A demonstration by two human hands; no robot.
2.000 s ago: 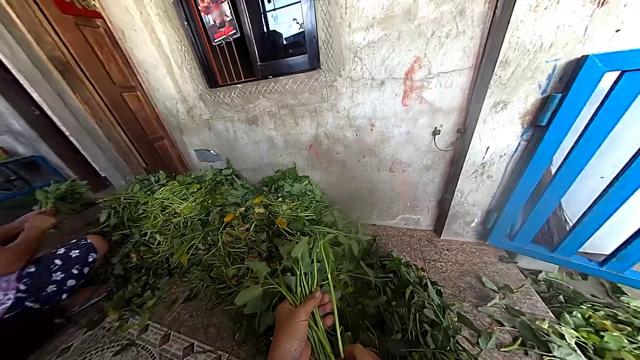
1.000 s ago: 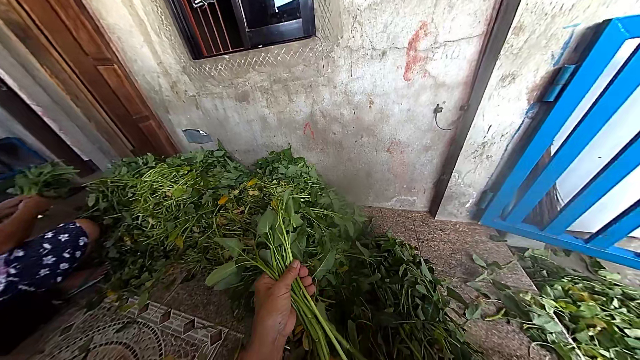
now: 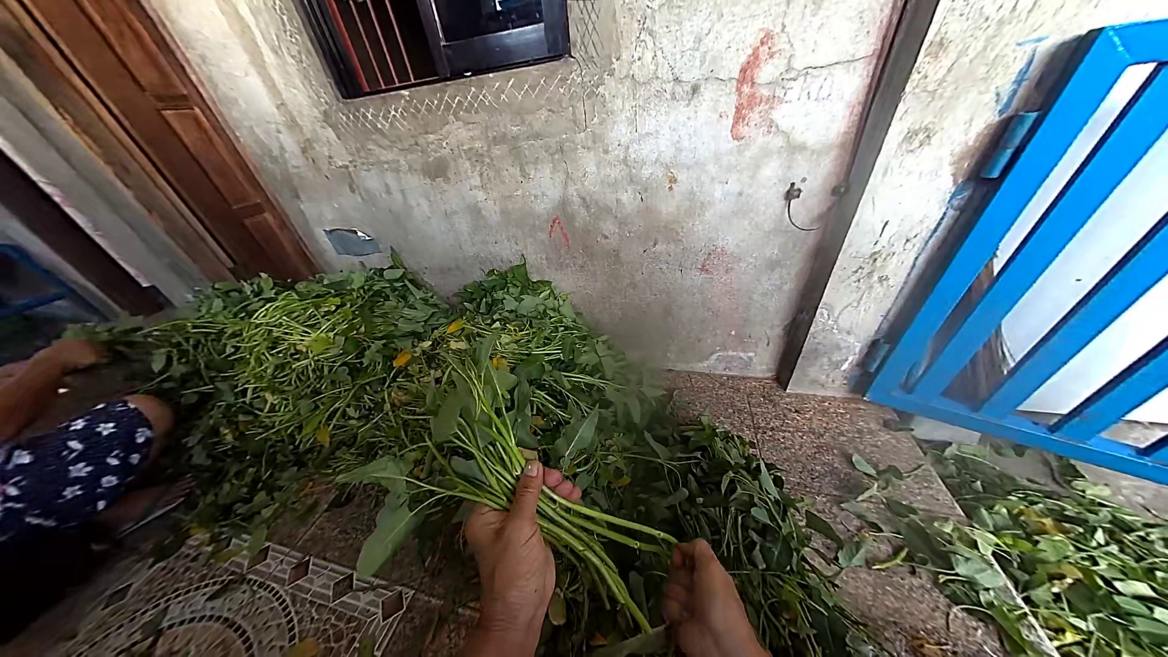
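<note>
My left hand [image 3: 520, 529] is closed around a bunch of long green leafy stems [image 3: 584, 534], whose leaves spread away to the upper left. At the cut-looking lower ends, to the right, my right hand [image 3: 707, 593] has its fingers pinched on a stem of the same bunch. Behind the bunch lies a large heap of leafy greens [image 3: 301, 356] against the wall. Darker bundled greens [image 3: 739, 502] lie just beyond my right hand. The fingertips of my right hand are partly hidden.
Another person [image 3: 73, 447] in a flowered dark garment sits at the left, one hand at the heap. A weathered wall [image 3: 657, 228] stands ahead, with a blue metal gate [image 3: 967, 274] at the right. Loose leaves [image 3: 1077, 557] lie below the gate. A patterned mat or tile [image 3: 228, 602] covers the floor lower left.
My right hand has come into view at the lower ends of the stems; one second ago it did not show. My left hand still holds the bunch.
</note>
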